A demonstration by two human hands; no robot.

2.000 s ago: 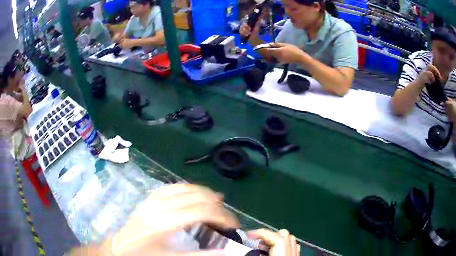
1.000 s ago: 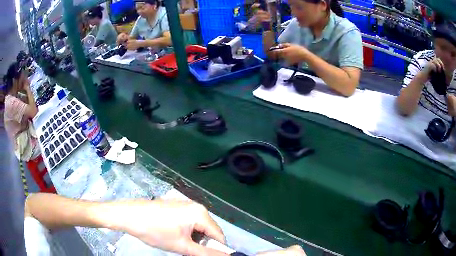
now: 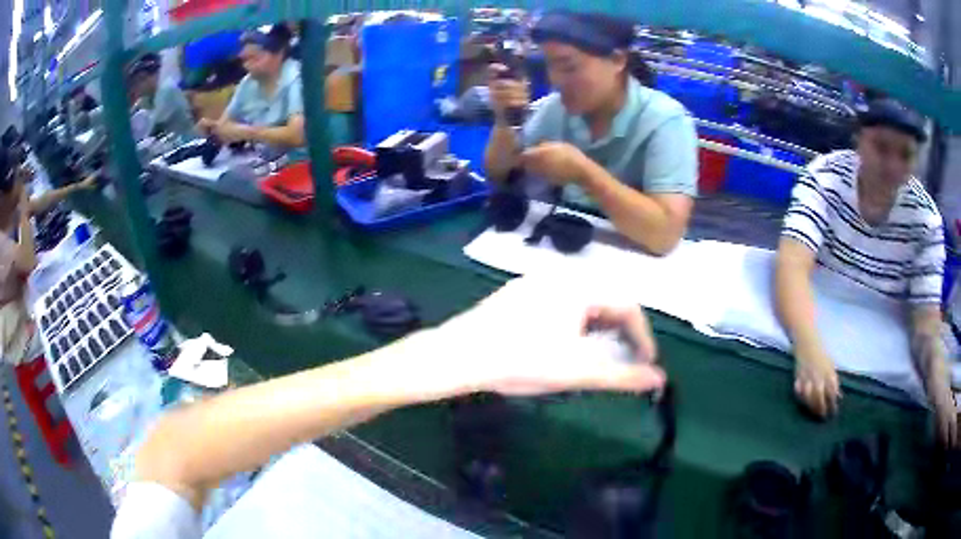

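Note:
My left hand [image 3: 590, 342] reaches in from the lower left, out over the green belt, with thumb and fingers pinched together. A black curved headband [image 3: 666, 421] hangs from its fingertips, and a blurred dark cup shape [image 3: 622, 505] shows below it, near the bottom edge. The band's upper end is hidden by the fingers. Another blurred black ear cup [image 3: 479, 437] is below my forearm, partly covered by it. My right hand is out of the picture.
Black headphones lie on the belt [image 3: 385, 314], and more are at the lower right [image 3: 769, 490]. A tray of small black parts [image 3: 84, 316], spray can [image 3: 145, 316] and white cloth [image 3: 200, 361] are left. Workers sit opposite; one's hand [image 3: 817, 384] is at the belt's far side.
The view has tilted up. My left hand has moved from the near bench up and out over the belt. My right hand has left the picture. The striped-shirt worker's hands have come down.

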